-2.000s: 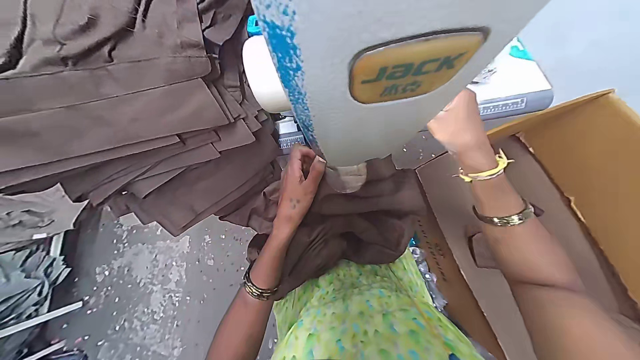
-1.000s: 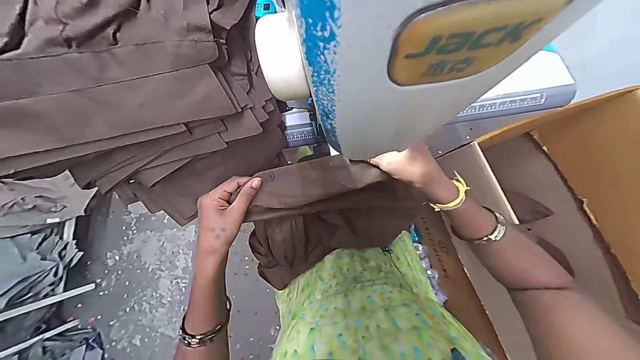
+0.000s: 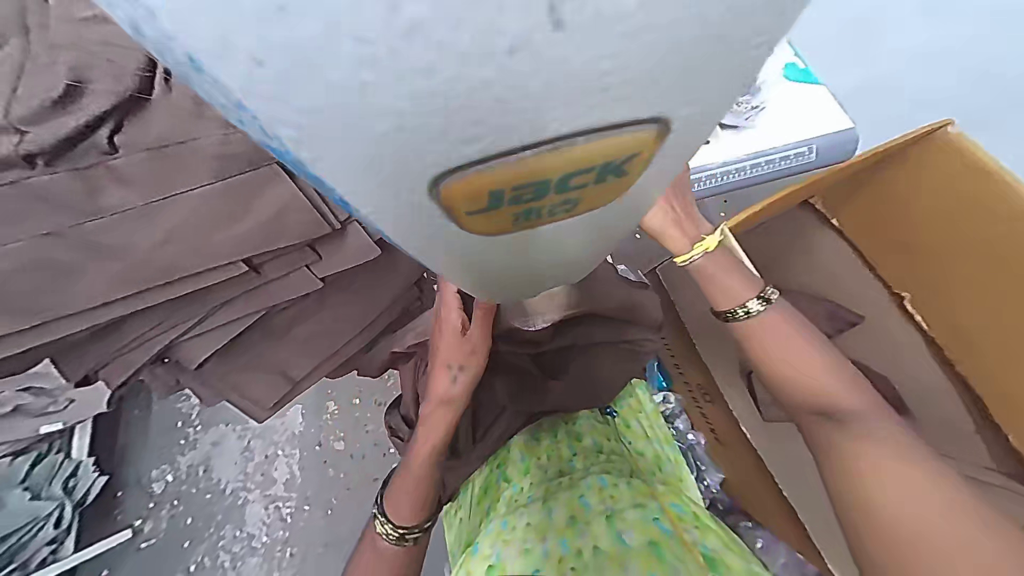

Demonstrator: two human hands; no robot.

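Observation:
The white head of a Jack sewing machine (image 3: 512,96) fills the upper middle of the view and hides the needle area. Brown fabric (image 3: 560,360) hangs below it, over the lap. My left hand (image 3: 460,344) lies at the left of this fabric, its fingertips partly behind the machine's lower edge; whether they grip the cloth is not clear. On the far side, my right hand (image 3: 676,212) reaches behind the machine head, with its fingers hidden.
Stacked brown fabric pieces (image 3: 160,232) lie at the left, with grey-green cloth (image 3: 44,496) lower down. An open cardboard box (image 3: 920,216) holding brown pieces stands at the right. Beyond it is a white machine part (image 3: 792,112) with a ruler scale.
One second ago both hands held a folded brown strip stretched below the machine. My left hand has since moved right, to the machine's lower edge, and my right hand has gone behind the head.

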